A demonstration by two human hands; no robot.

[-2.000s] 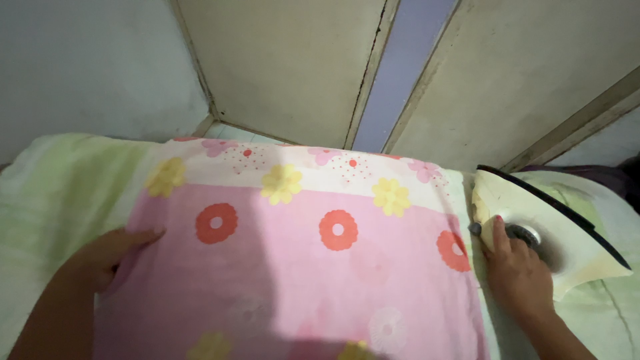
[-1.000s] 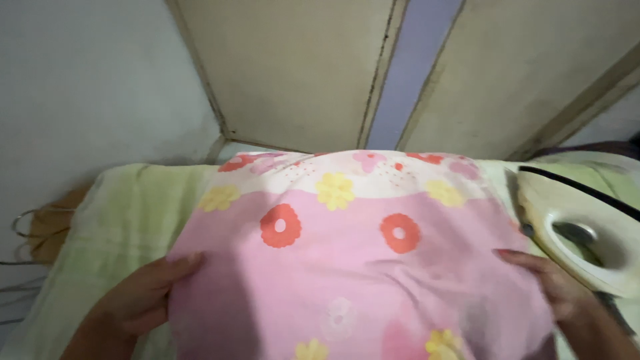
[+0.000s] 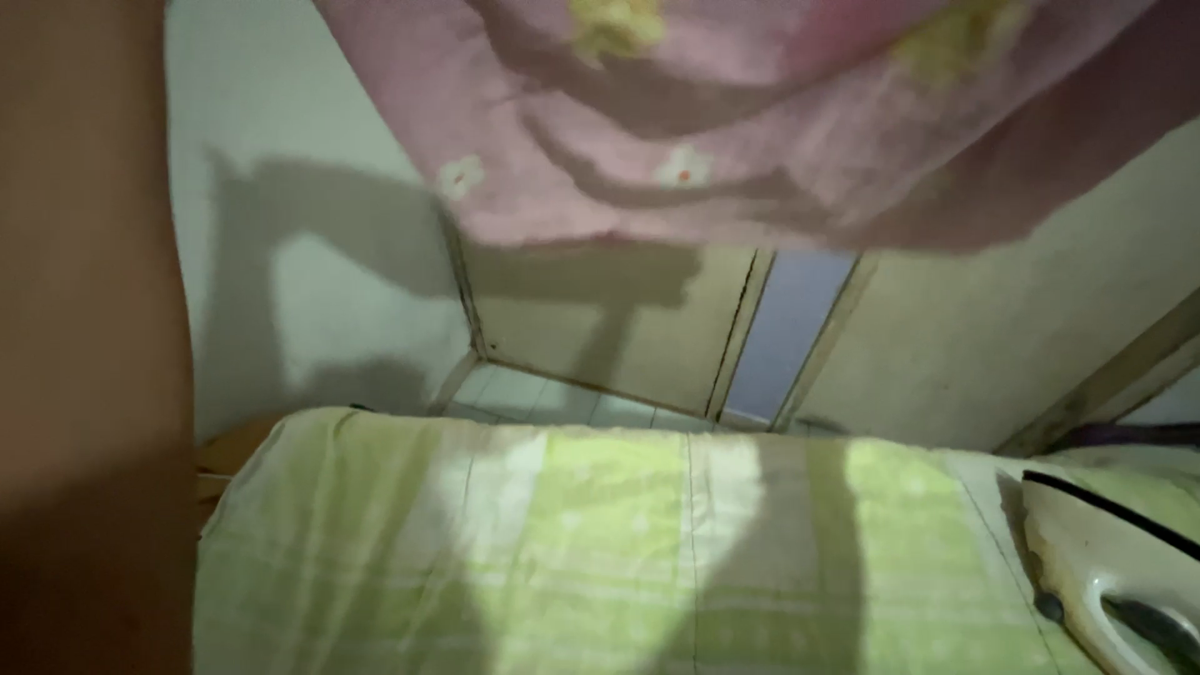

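Note:
A pink cloth with yellow and white flowers point(image 3: 609, 122) hangs in the air across the top of the view, its lower edge above the padded surface. A bare left arm fills the left edge of the view, but my left hand is outside the picture. My right hand is not in view either, so what each hand holds cannot be seen. A white clothes iron point(image 3: 1116, 562) lies at the lower right on the surface, partly cut off by the frame, with no hand on it.
A green and white checked cover point(image 3: 609, 544) lies over the padded surface. Beyond it stand beige panels point(image 3: 975, 319) with a lilac strip point(image 3: 792, 328), over a tiled floor point(image 3: 562, 401). A pale wall point(image 3: 347, 347) bearing shadows is at the left.
The pink cloth has been lifted off the surface, uncovering the green checked cover. Both hands, seen at the cloth's sides a second ago, have left the view. The iron stays at the right.

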